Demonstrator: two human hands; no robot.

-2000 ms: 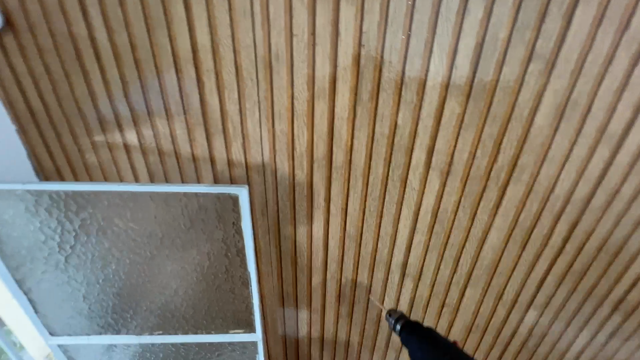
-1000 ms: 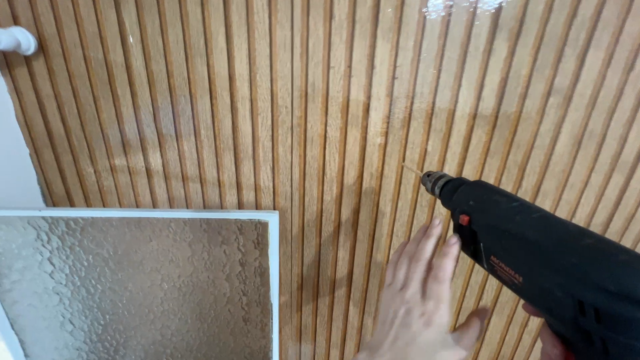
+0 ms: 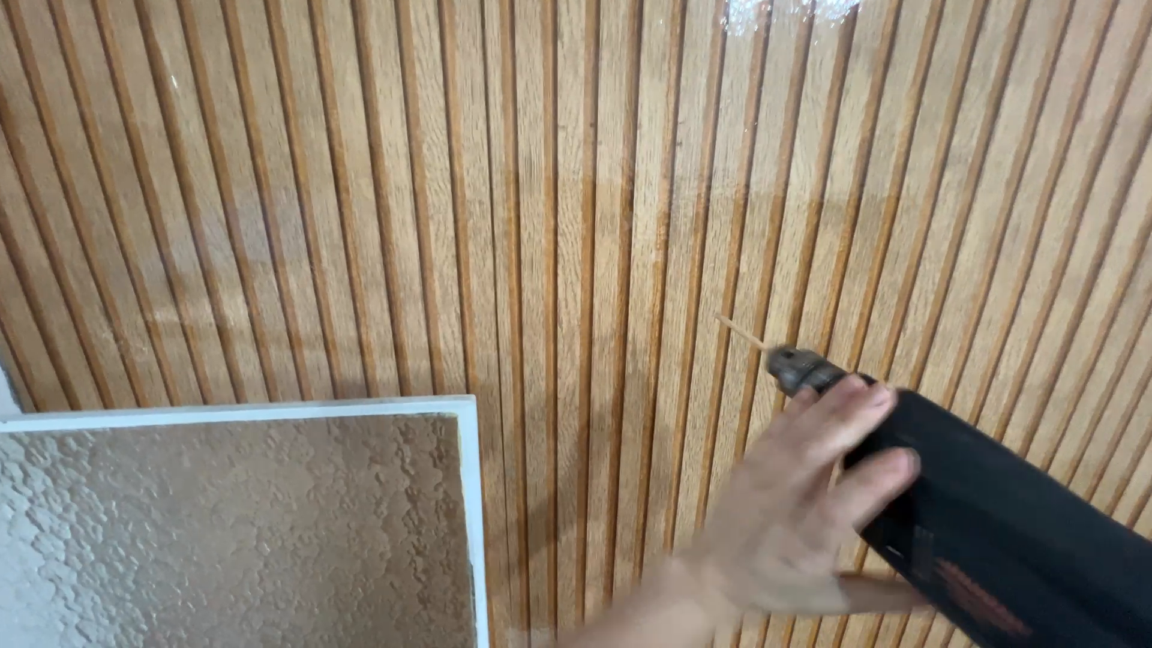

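A black corded-style power drill [image 3: 1008, 504] comes in from the lower right, its metal chuck [image 3: 796, 367] and thin drill bit [image 3: 742, 332] pointing up and left in front of the ribbed wood panelling [image 3: 576, 225]. Whether the bit's tip touches the slats, I cannot tell. My left hand [image 3: 801, 504], slightly blurred, lies at the front of the drill body just behind the chuck, fingers spread and touching or very near it. My right hand is out of view, beyond the frame's lower right.
At the lower left stands a white-framed pane of textured glass [image 3: 234, 531], its top right corner near the middle of the view. Vertical wooden slats with grooves fill the background. A strip of white surface shows at the left edge.
My left hand has come up from below the drill to the front of its body near the chuck. Two seconds ago only the drill's front end showed. Part of my right hand, visible a second ago, is now out of view.
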